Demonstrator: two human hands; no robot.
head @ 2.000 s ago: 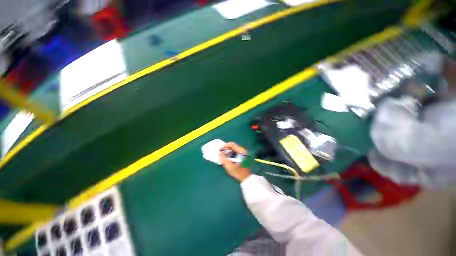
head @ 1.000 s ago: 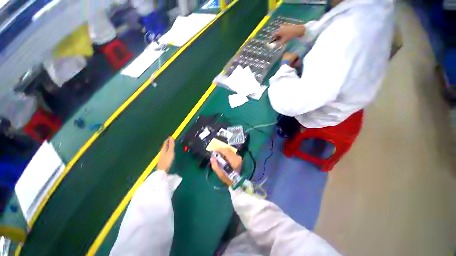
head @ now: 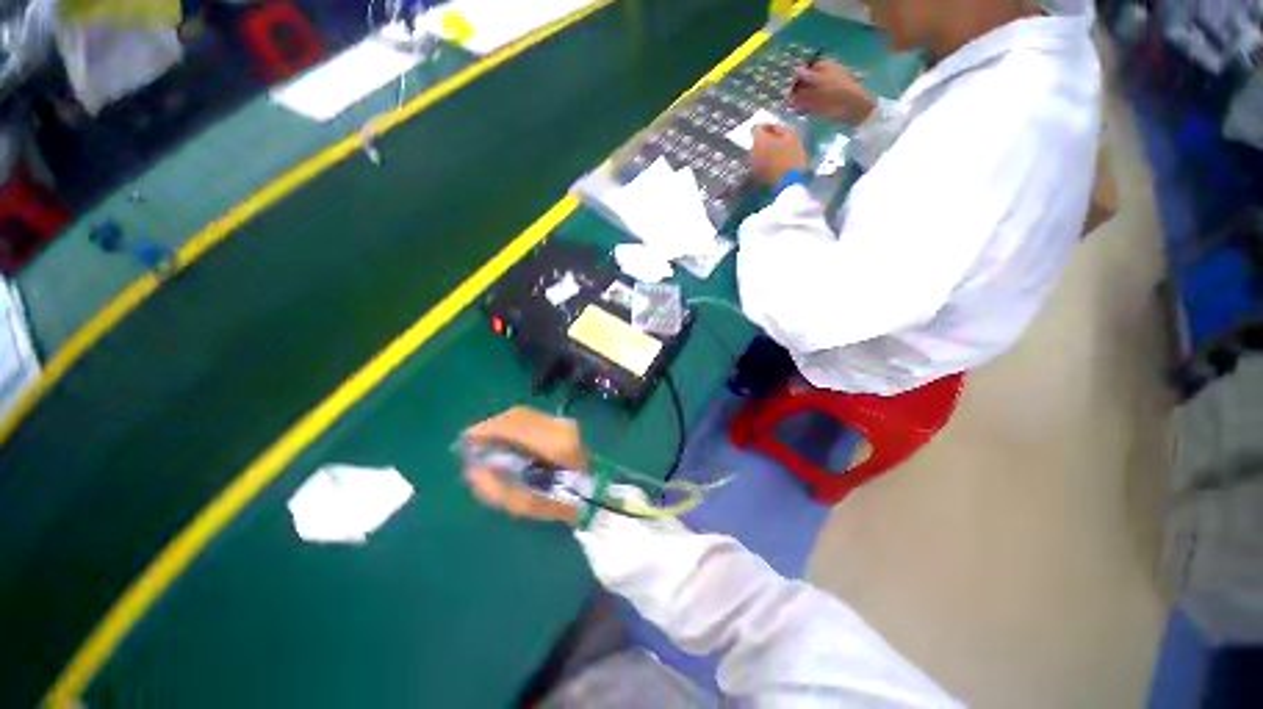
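Note:
My right hand (head: pixel 529 460) is shut around a clear glue syringe (head: pixel 543 477) with a printed label, held over the green bench mat (head: pixel 402 609). The syringe's green cap lies toward my wrist, with a yellowish hose curling from it. Its tip is too blurred to make out. A white wiping paper (head: pixel 349 501) lies flat on the mat to the left of my right hand, apart from it. My left hand is out of the picture.
The black glue dispenser (head: pixel 589 326) with a red light stands ahead. Crumpled white paper (head: pixel 665 208) lies beyond it. A person in a white smock (head: pixel 928 208) works at a tray on the right, by a red stool (head: pixel 845 429). The yellow-edged conveyor (head: pixel 291 333) runs along the left.
My left hand has gone out of the picture. My right hand has moved from over the dispenser back toward the mat, still holding the syringe. The view has shifted, and the wiping paper shows again.

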